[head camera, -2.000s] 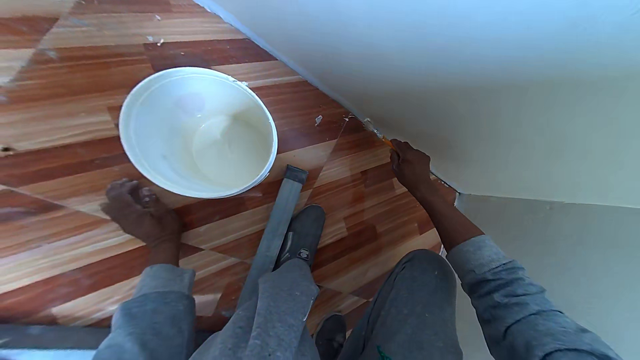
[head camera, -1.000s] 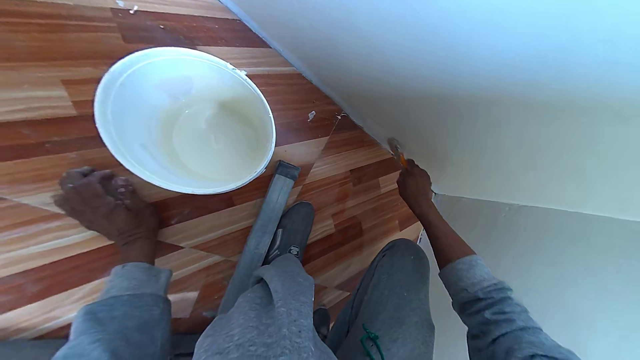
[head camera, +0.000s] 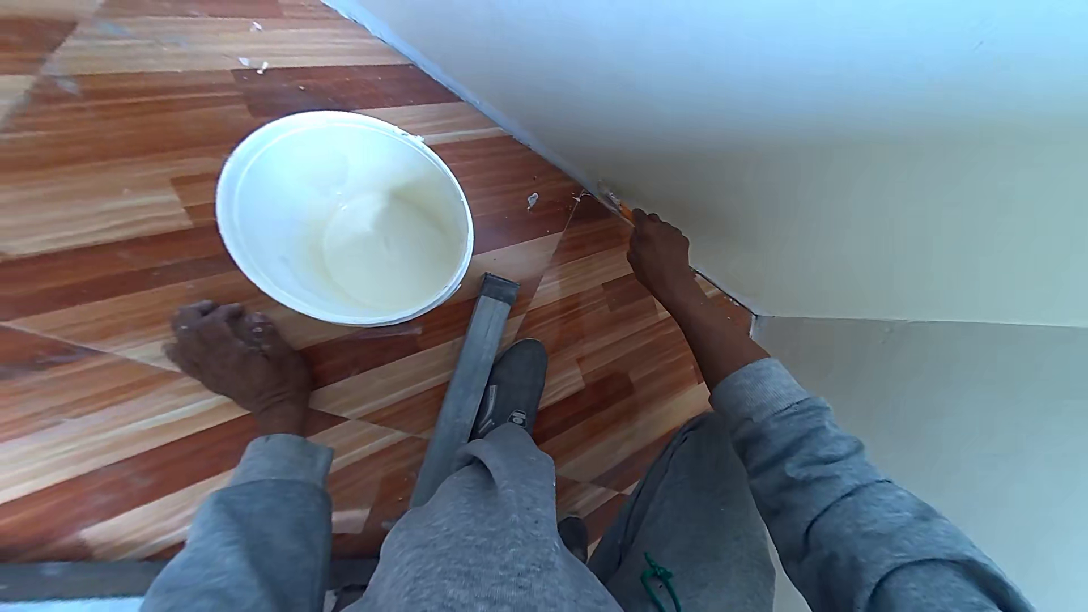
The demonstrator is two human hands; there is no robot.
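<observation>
My right hand grips the orange handle of a paintbrush, whose bristles touch the foot of the white wall where it meets the floor. The bristles are partly blurred. My left hand rests on the wood-patterned floor, fingers curled, and holds nothing that I can see. Just above and right of it stands a white plastic bucket with cream-coloured paint in its bottom.
A grey metal bar lies on the floor beside my shoe, between my hands. Small white flecks are scattered near the wall. A second wall forms a corner at the right. A dark frame edge crosses the lower left.
My right hand with the brush has shifted along the foot of the wall, away from the corner, since one second ago. The left hand stays on the floor beside the bucket.
</observation>
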